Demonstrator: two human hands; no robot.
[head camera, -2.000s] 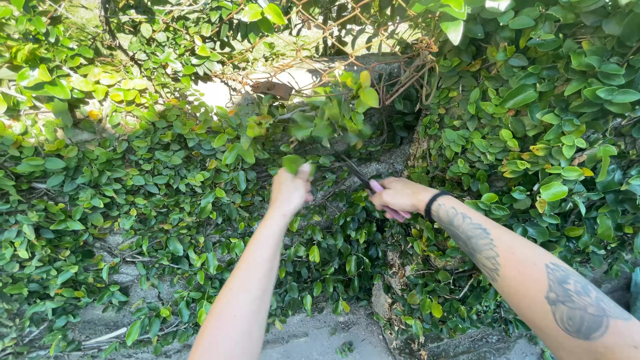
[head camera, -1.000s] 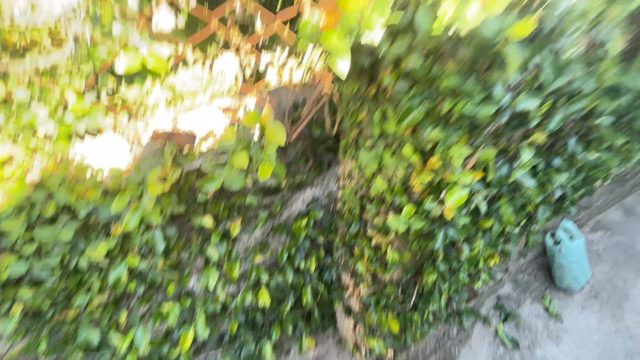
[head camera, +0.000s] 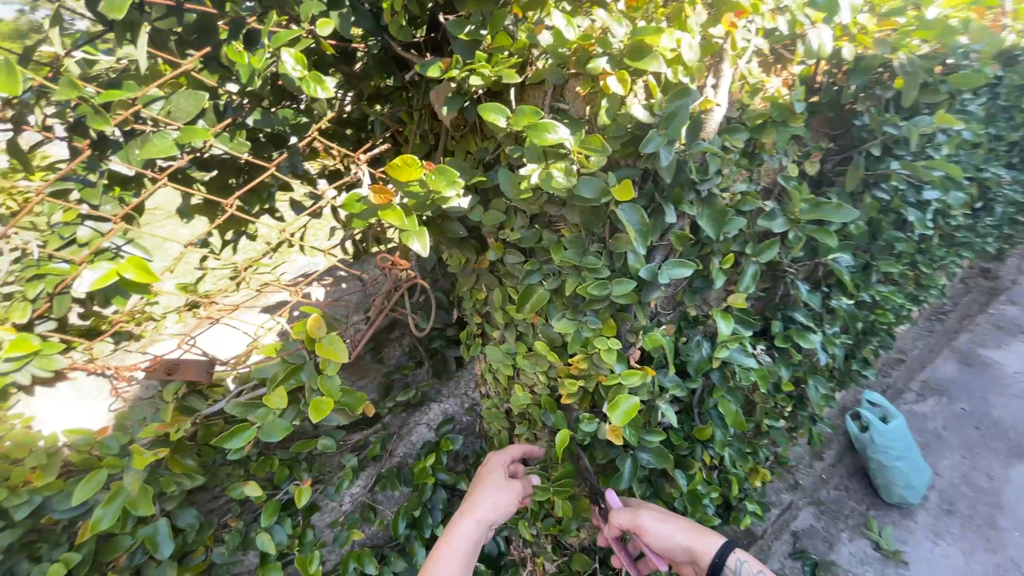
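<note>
My right hand (head camera: 640, 532), with a black band at the wrist, holds pruning shears (head camera: 614, 520) with pink handles at the bottom centre. Their dark blades point up into the climbing plant's small leaves (head camera: 560, 376). Just left of the shears is my left hand (head camera: 498, 492), fingers bent near the leaves and a single bright leaf (head camera: 562, 442). Whether its fingertips touch or pinch a stem cannot be told.
A rusty chain-link fence (head camera: 232, 200) with vines stands at the upper left, above a stone wall (head camera: 400, 448). A tied green plastic bag (head camera: 892, 456) sits on the paved ground (head camera: 968, 400) at right, near cut leaves (head camera: 882, 540).
The view has swung to the right along the hedge. My hands, out of view one second ago, are back at the bottom, and the shears remain in my right hand.
</note>
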